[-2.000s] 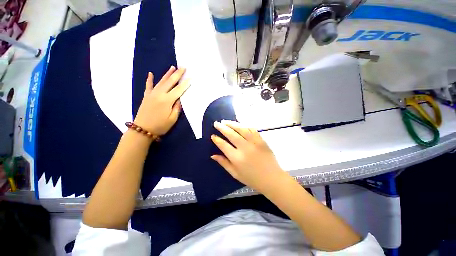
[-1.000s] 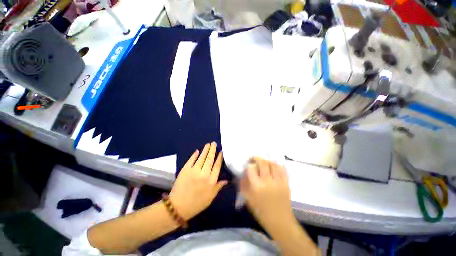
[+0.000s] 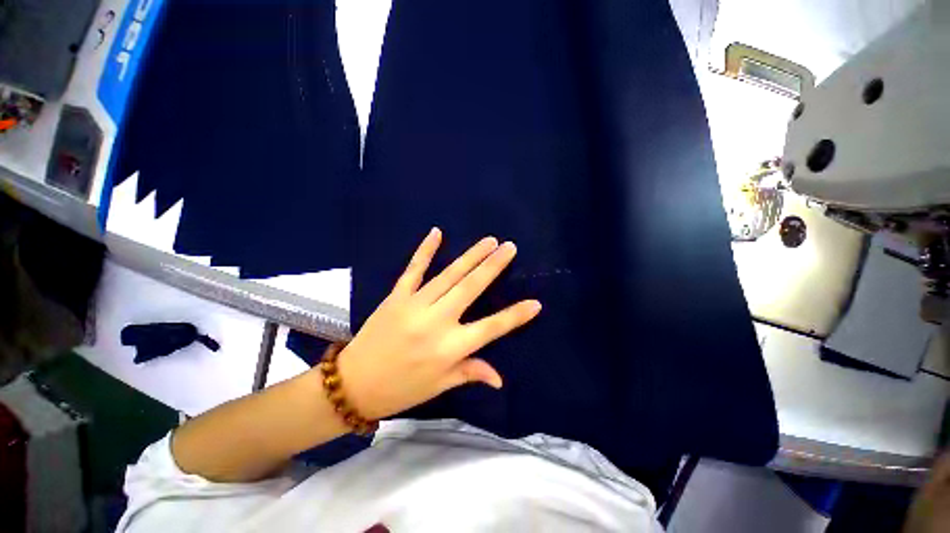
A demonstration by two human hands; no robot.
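A large navy cloth panel (image 3: 646,239) lies spread over the table, its lower right corner hanging past the front edge. My left hand (image 3: 427,333) lies flat on it with fingers apart, holding nothing. My right hand does not show; a blurred patch at the bottom right corner may be part of my right arm. A stack of navy panels (image 3: 250,135) with stepped lower corners lies to the left. A narrow white piece (image 3: 359,52) shows between stack and panel.
The white machine head (image 3: 875,125) stands at right, cut off by the frame. A light grey rectangle with navy beneath (image 3: 885,312) lies right of the bed. A dark control box (image 3: 75,151) is at left. A small dark bundle (image 3: 161,339) lies on a white board below the table.
The large white piece under my hands is no longer seen; the broad navy panel covers that area. My left hand stays low on the cloth. My right hand has left the cloth.
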